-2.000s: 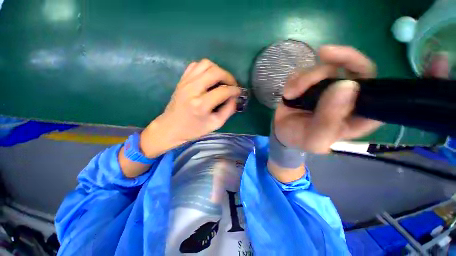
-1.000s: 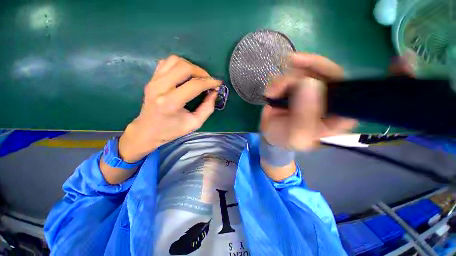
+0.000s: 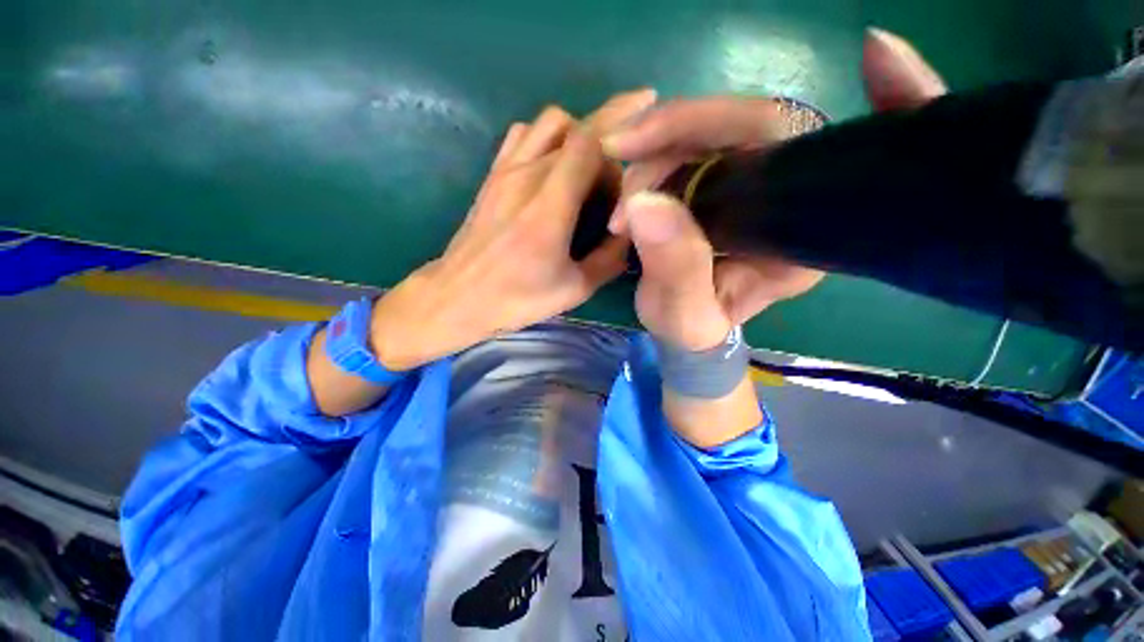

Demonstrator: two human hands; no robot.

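Observation:
My right hand (image 3: 703,232), with a grey wristband, is closed around the black electric screwdriver (image 3: 878,188), whose nose points left toward my left hand. The yellowish ring near its tip shows between my fingers. My left hand (image 3: 527,232), with a blue wristband, touches the fingertips of my right hand. Its fingers are curled; the small electronic unit seen earlier is hidden behind the fingers now. The tool's tip is hidden too. A small part of the round metallic screw tray (image 3: 800,118) shows behind my right fingers.
The glossy green bench (image 3: 314,163) spans the view, its near edge just in front of my body. A thin white wire (image 3: 992,352) hangs at the bench edge on the right. Blue bins (image 3: 991,579) stand below at the lower right, and a yellow line (image 3: 201,296) crosses the grey floor.
My right hand has brought the screwdriver left from the tray to my left hand, and the hands now meet. The unit went out of sight. The view shifted, and the fan left it.

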